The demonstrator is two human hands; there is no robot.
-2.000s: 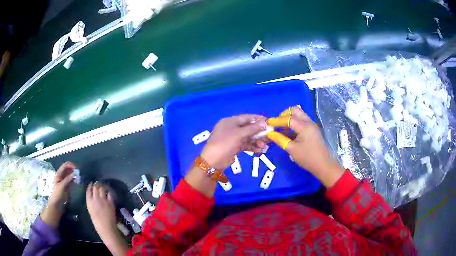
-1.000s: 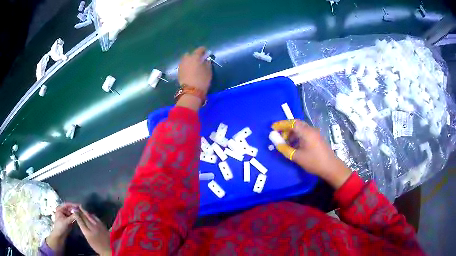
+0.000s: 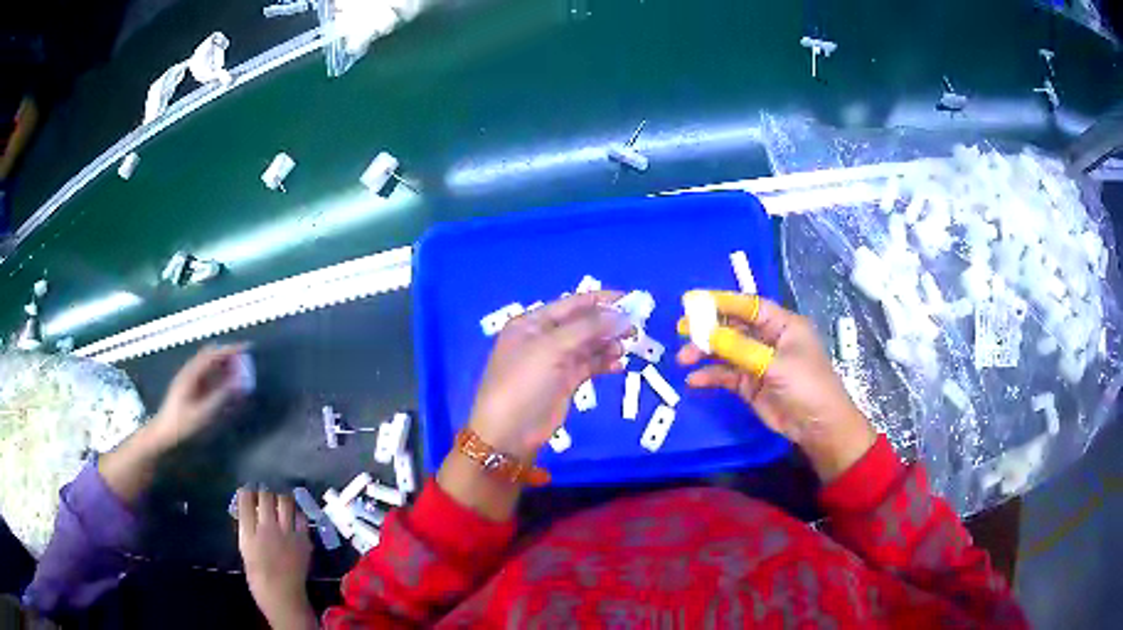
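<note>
My right hand, with yellow finger cots, holds a small white plate between thumb and finger over the right half of the blue tray. My left hand, with an orange bracelet at the wrist, is over the tray's middle. Its fingertips hold a small white part; whether it has a rod cannot be seen. The hands are a short gap apart. Several loose white plates, some with two dark dots, lie in the tray, such as one plate near the front. My left hand hides some of them.
The green belt beyond the tray carries scattered stemmed parts. An open clear bag of white pieces is at right. White parts lie left of the tray. A person's hands in purple sleeves work beside a bag at far left.
My left hand has come back from the belt to over the tray with a white part. My right hand still holds its plate. The neighbour's hands have moved apart.
</note>
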